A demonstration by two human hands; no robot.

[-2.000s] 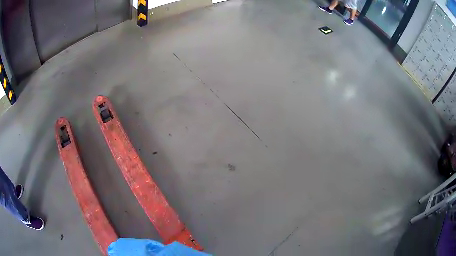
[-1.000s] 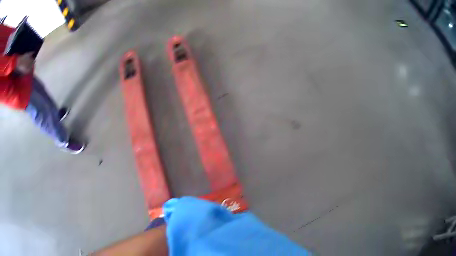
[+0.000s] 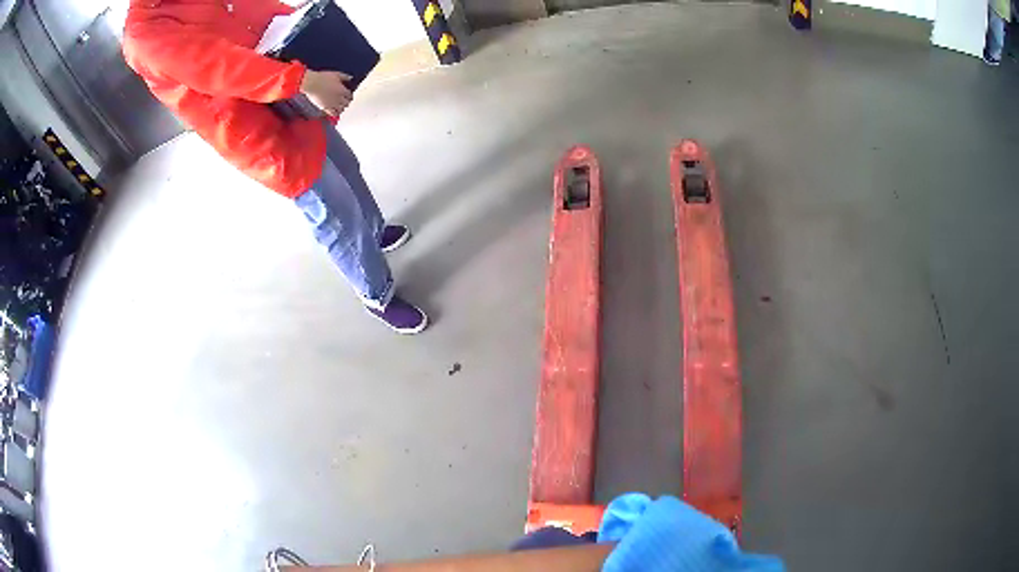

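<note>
The pallet truck's two worn red forks lie low over the floor, pointing away from me, with nothing on them. Small dark load rollers show in the slots near their tips. Part of the orange-red body shows at their near ends. A bare forearm and a bright blue sleeve of mine cross the bottom edge and cover part of the truck. Neither of my hands is visible. The tiller handle is not in view.
A person in a red-orange jacket stands left of the forks, holding a black folder with white papers. Black-and-yellow corner guards stand at the back. Dark clutter lines the left edge. Another person's leg shows far right.
My view has turned left. The forks have shifted right in the picture and now point nearly straight ahead. More of the person with the folder shows.
</note>
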